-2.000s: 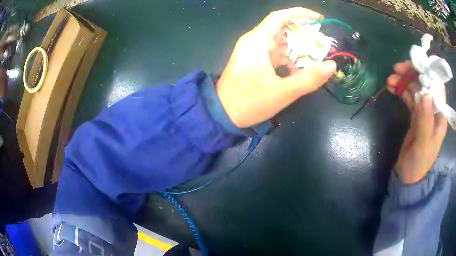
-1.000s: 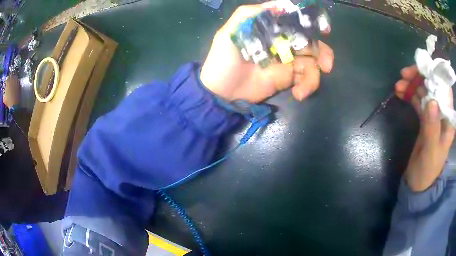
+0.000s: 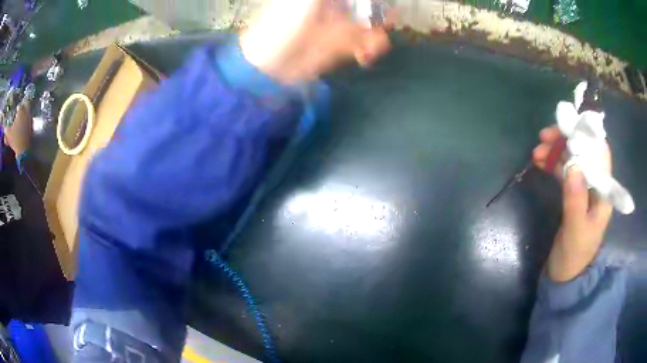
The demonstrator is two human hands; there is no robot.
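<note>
My left hand (image 3: 301,42) is at the top edge of the head view, blurred and partly cut off, over the bench's far metal edge. Its fingers are around a wired board assembly (image 3: 367,10), of which only a small whitish part shows. My right hand (image 3: 578,213) is at the right above the dark green mat. It holds a red-handled tool (image 3: 556,152) whose thin dark tip points down and left. Crumpled white cloth or finger cots (image 3: 589,142) cover part of these fingers and the tool's handles.
A brown cardboard tray (image 3: 106,135) with a cream tape roll (image 3: 76,124) lies at left. A blue coiled cord (image 3: 245,298) runs down the mat. The chipped metal edge (image 3: 489,25) borders the green conveyor. Another person's hand (image 3: 20,131) shows at far left.
My left hand has moved up and away with the board assembly, from over the mat to the far edge. My right hand has shifted slightly left and down, still holding the tool.
</note>
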